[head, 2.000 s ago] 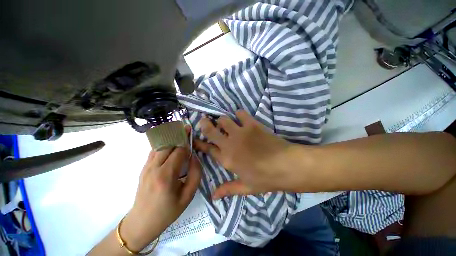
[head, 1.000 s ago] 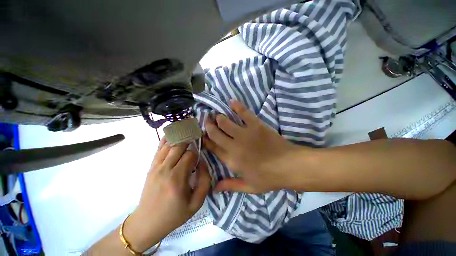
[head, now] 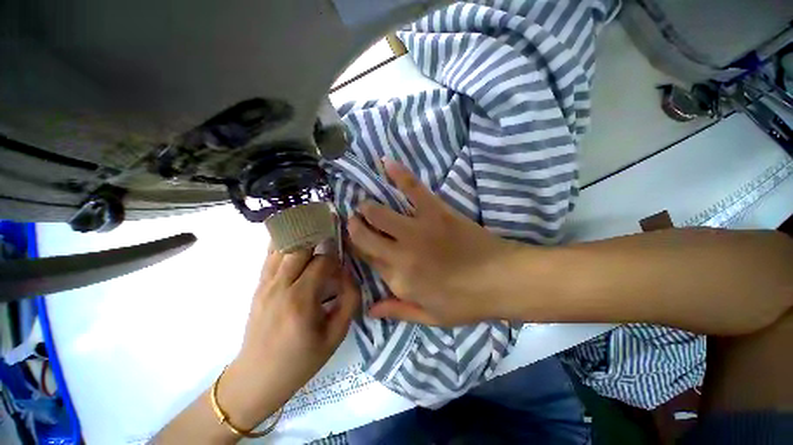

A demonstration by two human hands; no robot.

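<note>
The striped knit top (head: 522, 148), grey-blue and white, lies bunched under and right of the sewing machine head (head: 156, 78). A narrow striped neckband (head: 369, 178) runs toward the needle area. My left hand (head: 300, 300) is at the fabric's left edge, fingertips partly hidden below the beige ribbed knob (head: 301, 228), with a small pale thing between thumb and fingers. My right hand (head: 426, 252) lies spread on the top, pressing it beside the needle area, forefinger along the neckband. The needle and presser foot are mostly hidden.
A dark curved lever (head: 104, 268) juts in at left. A blue tray (head: 54, 374) is at the left edge. Shiny metal fittings (head: 683, 102) stand upper right. A printed scale (head: 739, 198) and brown patch (head: 656, 221) mark the table. More striped fabric (head: 648, 365) lies by my lap.
The view has shifted slightly back and forth. My right forefinger has reached a little further up along the neckband, and the fabric's lower end sits slightly higher. Both hands stay on the fabric.
</note>
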